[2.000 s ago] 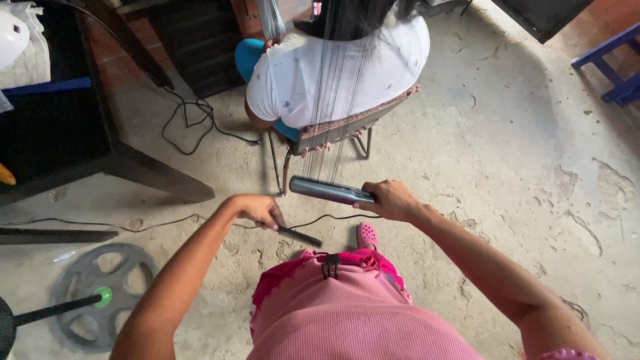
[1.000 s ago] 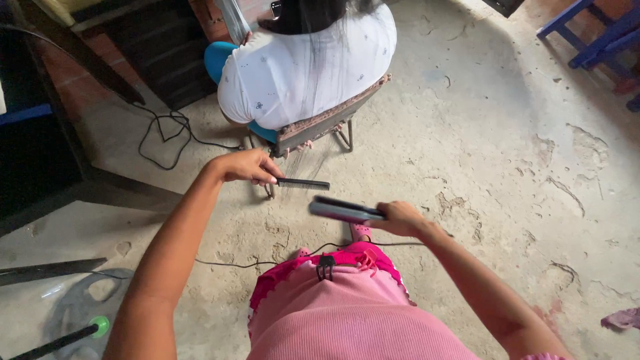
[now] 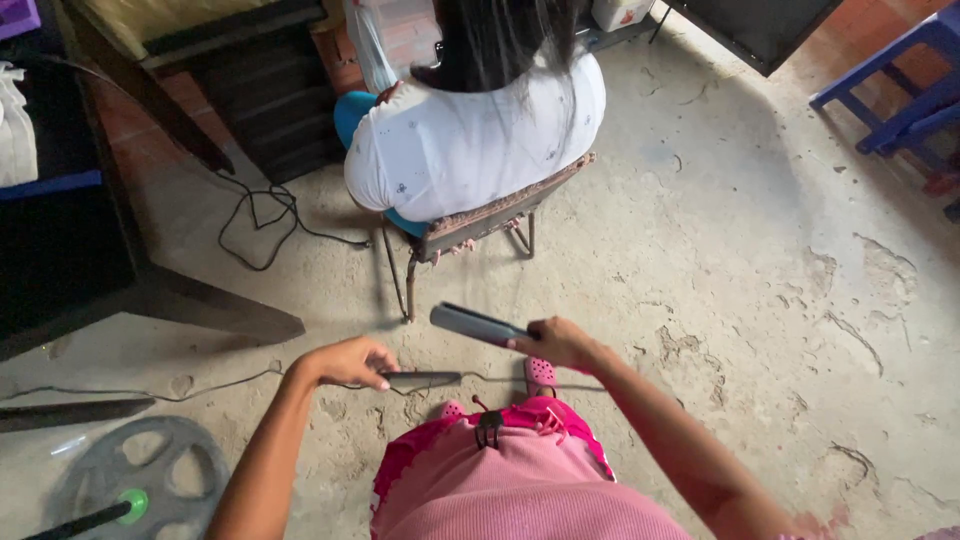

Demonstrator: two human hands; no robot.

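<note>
My left hand grips a black comb, which lies level with its tip toward the right. In my right hand is a grey hair straightener, its plates slightly apart, pointing up and left with no hair between them. Both tools are above the floor in front of my waist, the straightener higher in view than the comb. Beyond them a person in a white top sits on a chair, back toward me. The person's long dark hair hangs loose over the back, apart from my hands.
The chair has a worn padded backrest. A black cord lies coiled on the floor left of it, and another cord crosses near my feet. At lower left is a grey weight plate; dark furniture is at left. Blue plastic stools stand upper right.
Two seconds ago long strands stretched from the person's head to the straightener; now they hang free of it. The comb, angled down to the right then, is now nearly level.
</note>
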